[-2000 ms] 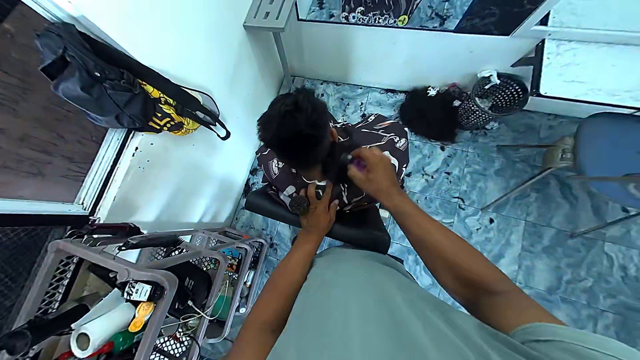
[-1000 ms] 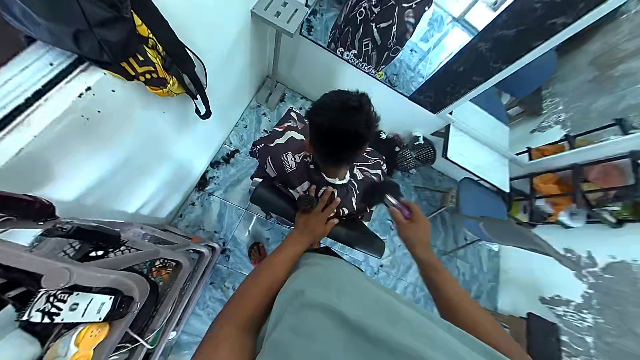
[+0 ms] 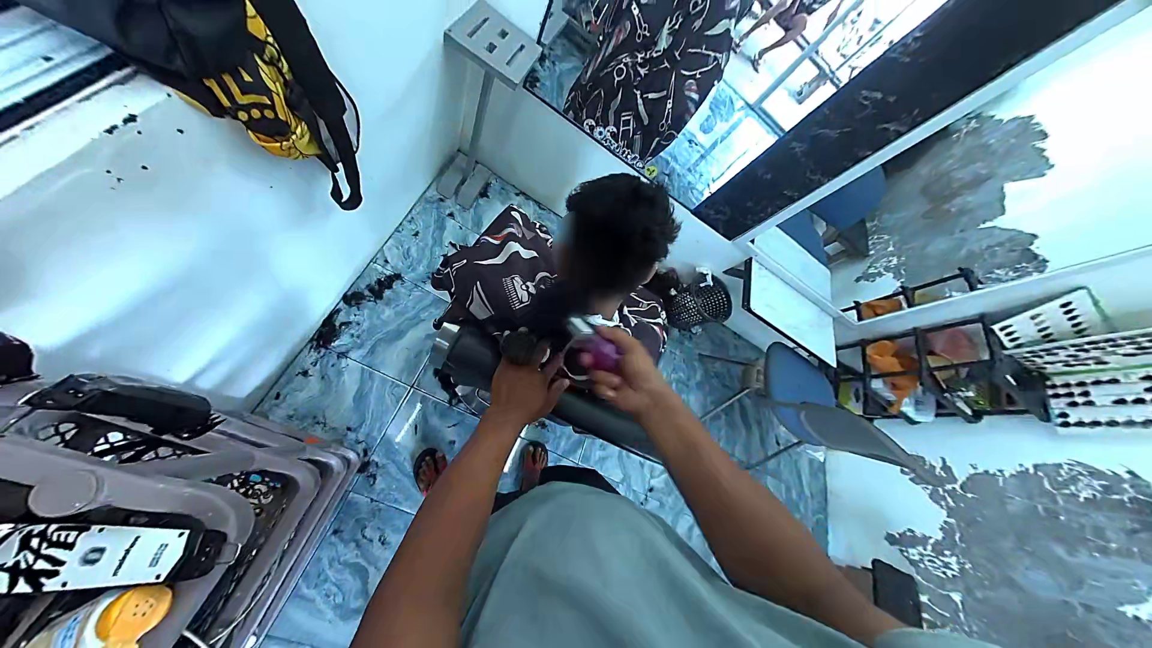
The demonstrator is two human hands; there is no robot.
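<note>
A seated person with short black hair [image 3: 616, 225] wears a dark barber's cape [image 3: 504, 270] with a pale comb-and-tool print. My right hand [image 3: 625, 373] is closed on the purple handle of a neck duster brush [image 3: 598, 351]. The brush's dark, blurred bristles lie by the person's neck and the back of the cape. Close on its left, my left hand [image 3: 526, 391] is at the black chair back [image 3: 477, 355], its fingers partly hidden. A dark, round, bristly-looking object [image 3: 522, 347] is at its fingers; whether the hand grips it is unclear.
A grey trolley [image 3: 297, 459] holding a hair clipper [image 3: 99, 553] and a yellow-capped shaker [image 3: 135, 612] stands at lower left. Cut hair [image 3: 364, 292] lies on the tiled floor. A black backpack [image 3: 270, 72] hangs upper left. A blue chair [image 3: 796, 387] and wall mirror [image 3: 765, 99] are right.
My right hand has come back in from the right, bringing the brush to the person's neck. My left hand has moved from the cape's upper back down to the chair back. The view has swung right.
</note>
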